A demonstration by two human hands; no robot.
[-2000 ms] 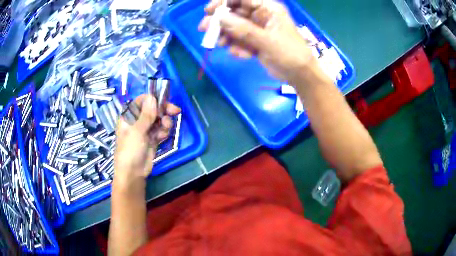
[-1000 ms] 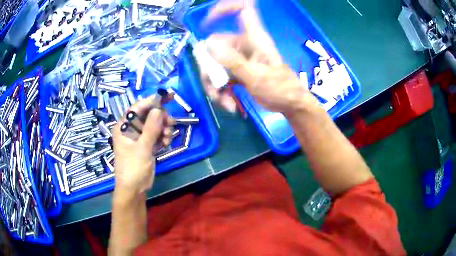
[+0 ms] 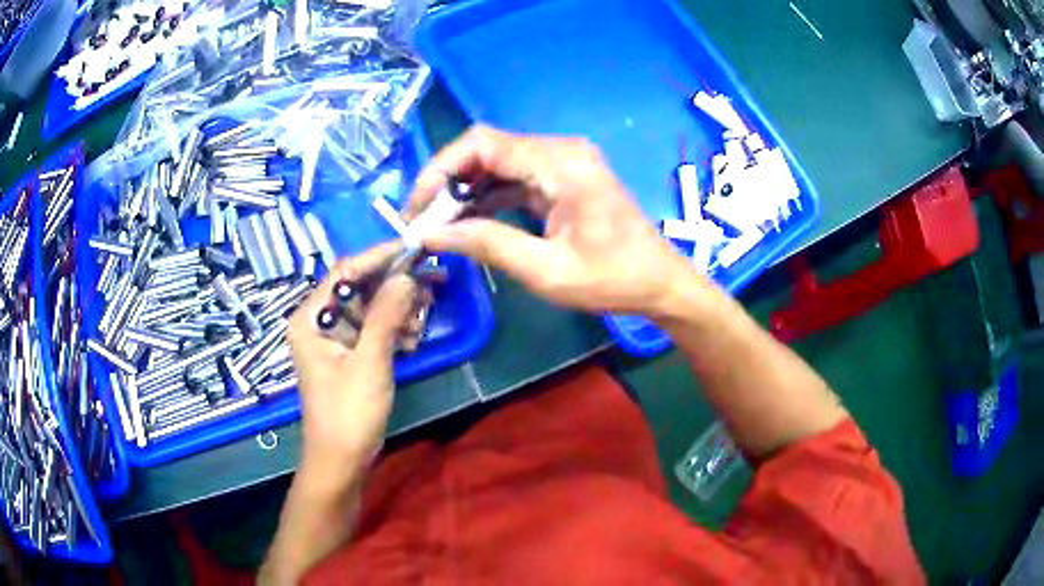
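My left hand (image 3: 361, 309) is closed around several metal tubes (image 3: 335, 303) with dark round ends showing, above the near right corner of the middle blue tray (image 3: 286, 398). My right hand (image 3: 538, 218) holds a white tube (image 3: 441, 213) with a dark end between thumb and fingers. Its lower end meets a tube at my left fingertips; the fingers partly hide the contact. Loose silver tubes (image 3: 269, 246) fill much of the middle tray. White tubes (image 3: 750, 195) lie in a pile at the right end of the right blue tray (image 3: 561, 69).
A clear plastic bag (image 3: 332, 103) with tubes covers the middle tray's far side. Narrow blue trays of tubes (image 3: 40, 389) stand at left. A tray of white parts (image 3: 120, 52) is at far left. Clear plastic boxes (image 3: 944, 69) stand far right. A red stool-like object (image 3: 933, 223) is below the bench edge.
My right hand has moved left and down from over the right tray, bringing the white tube to my left hand. My left hand has shifted slightly right and down, still holding its tubes.
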